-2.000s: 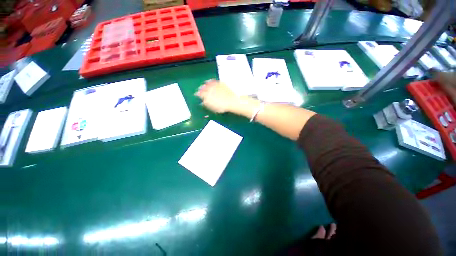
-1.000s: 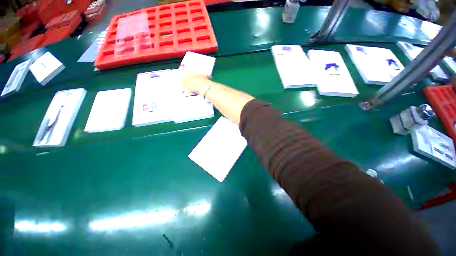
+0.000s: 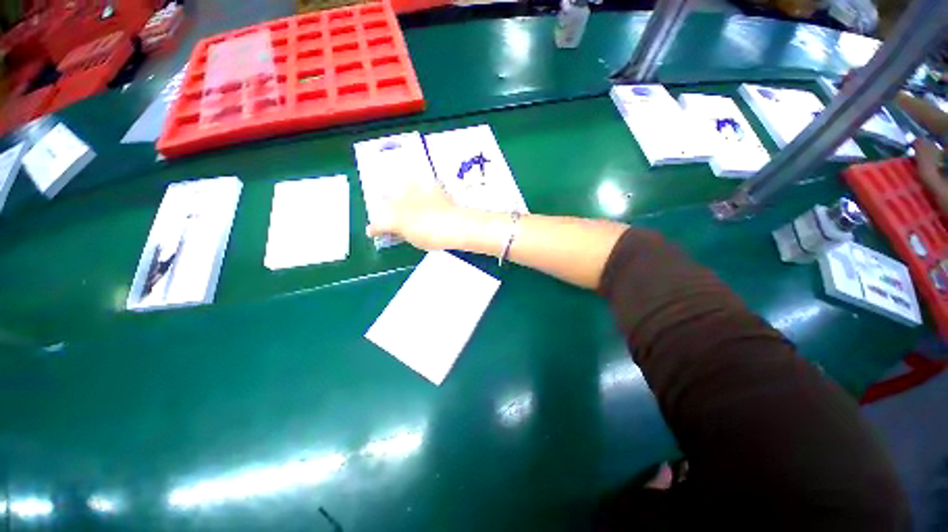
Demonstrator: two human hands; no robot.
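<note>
My right hand [image 3: 416, 213] lies over the lower part of a pair of white boxes, its fingers at the left box's lower left edge. Whether it grips cannot be told. The left box [image 3: 393, 161] is partly covered by the hand; the right box [image 3: 480, 166] shows a dark blue-purple figure. A plain white rectangle [image 3: 435, 317] lies slanted nearer me. A plain white box [image 3: 309, 221] and an open-looking box with a dark shape inside [image 3: 187, 244] lie to the left. A small patch of skin shows at the bottom edge, too little to identify as my left hand.
A red pocketed tray [image 3: 296, 78] with a clear sheet is at the back left. More white boxes [image 3: 665, 125] lie right. A slanted metal post [image 3: 821, 114], a pump bottle [image 3: 816, 231], a printed box [image 3: 871, 281] and a red tray [image 3: 904, 213] are at right, beside another person's hand.
The box pair under my hand and the boxes to its left have moved right along the green surface. The box held above the pair no longer shows raised; my hand is now lower on the pair.
</note>
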